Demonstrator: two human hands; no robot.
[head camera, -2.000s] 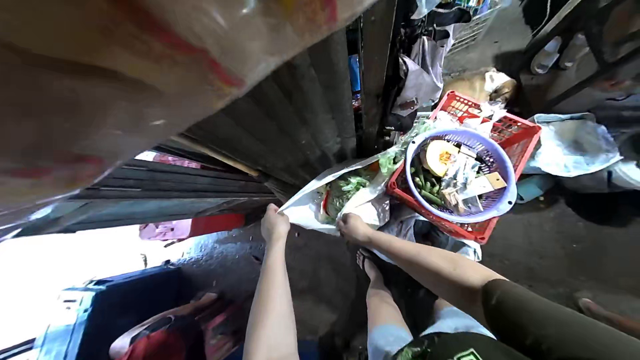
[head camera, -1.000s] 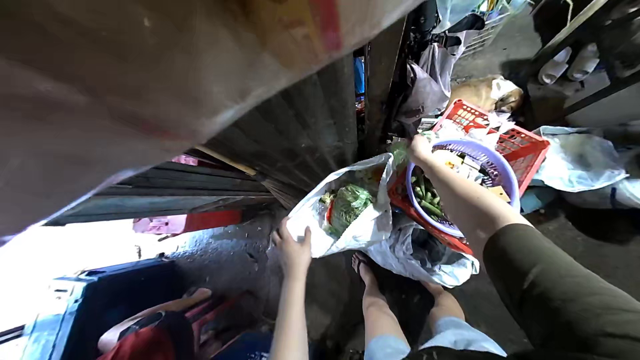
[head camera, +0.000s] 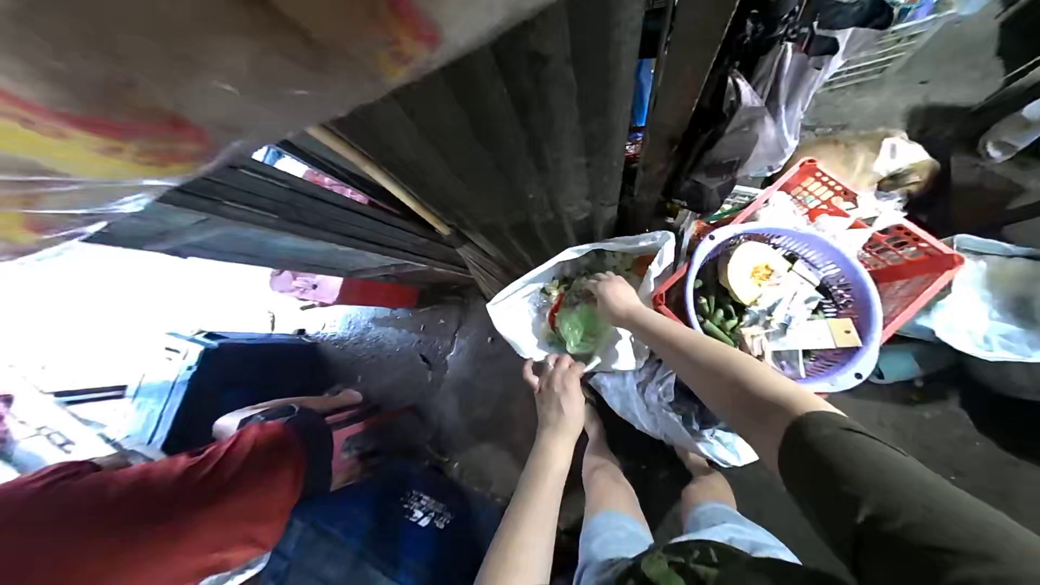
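Observation:
A white plastic sack stands with its mouth spread, holding leafy greens, something red and a green plastic-wrapped bundle. My left hand is at the sack's near rim, fingers bent over the edge; its hold on the rim is not clear. My right hand reaches into the sack, at the greens beside the bundle; its fingertips are partly hidden. Right of the sack, a purple plastic basket rests on a red plastic crate. It holds a cut pumpkin-like piece, green vegetables and small packets.
Another whitish plastic sack lies by my legs. A dog lies behind the crate. Corrugated metal sheeting and a broom stand ahead. A person in red is at lower left, near a dark blue box. Plastic wrapping hangs close at upper left.
My right hand has moved from over the purple basket into the white sack. The green plastic-wrapped bundle now shows on the greens. My left hand stays by the sack's rim.

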